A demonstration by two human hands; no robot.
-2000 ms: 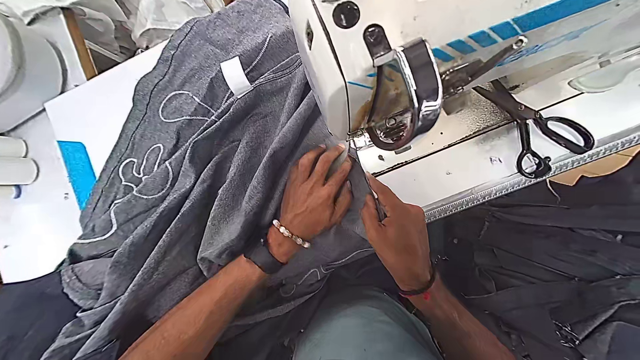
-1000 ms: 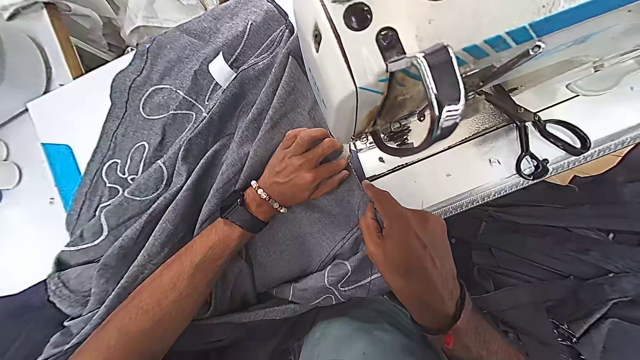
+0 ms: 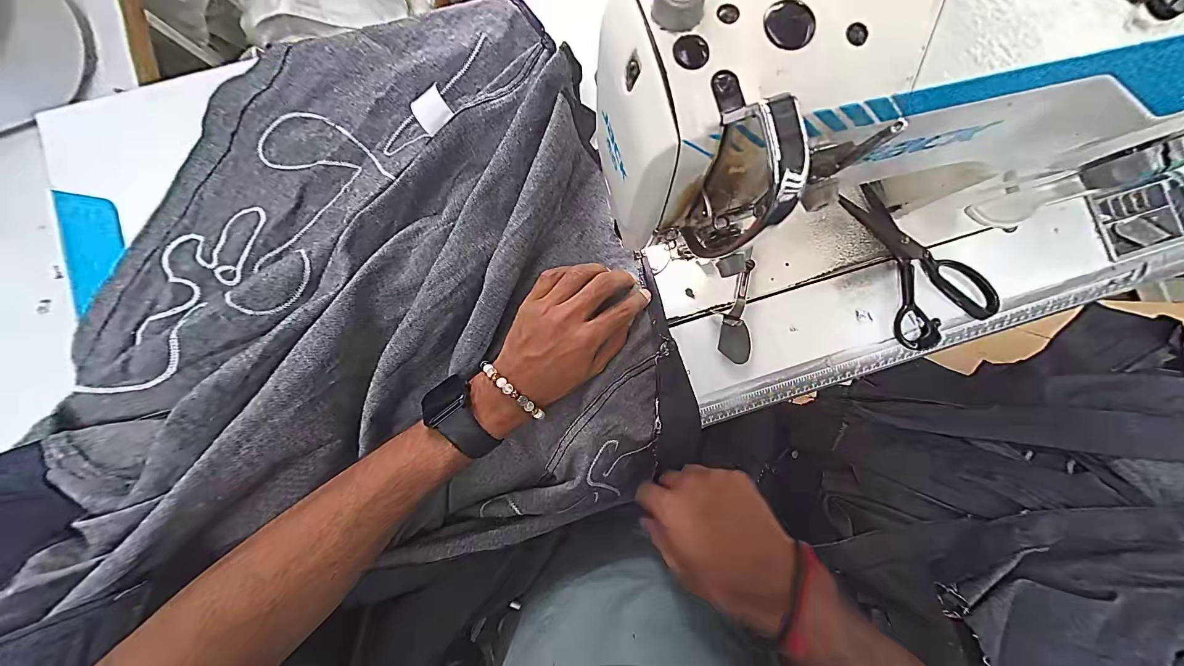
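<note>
A grey garment (image 3: 444, 231) with white cord-like stitching and a small white tag (image 3: 431, 110) lies under the head of a white and blue sewing machine (image 3: 638, 139). My left hand (image 3: 573, 333) presses on the cloth just below the needle area, its fingertips at the dark edge strip (image 3: 680, 388). Lower down, my right hand (image 3: 712, 541), somewhat blurred, has its fingertips at the lower part of that edge; its fingers look curled on the cloth. What lies under its palm is hidden.
Black-handled scissors (image 3: 911, 264) rest on the machine bed, right of the needle. A small metal flap (image 3: 735, 333) sits near the bed's front. Dark garments (image 3: 925, 462) are heaped at the right. A ruler strip (image 3: 832, 370) runs along the table edge.
My right hand has moved from beside the needle area down along the garment's edge. My left hand stays on the cloth near the needle. More of the dark edge strip shows.
</note>
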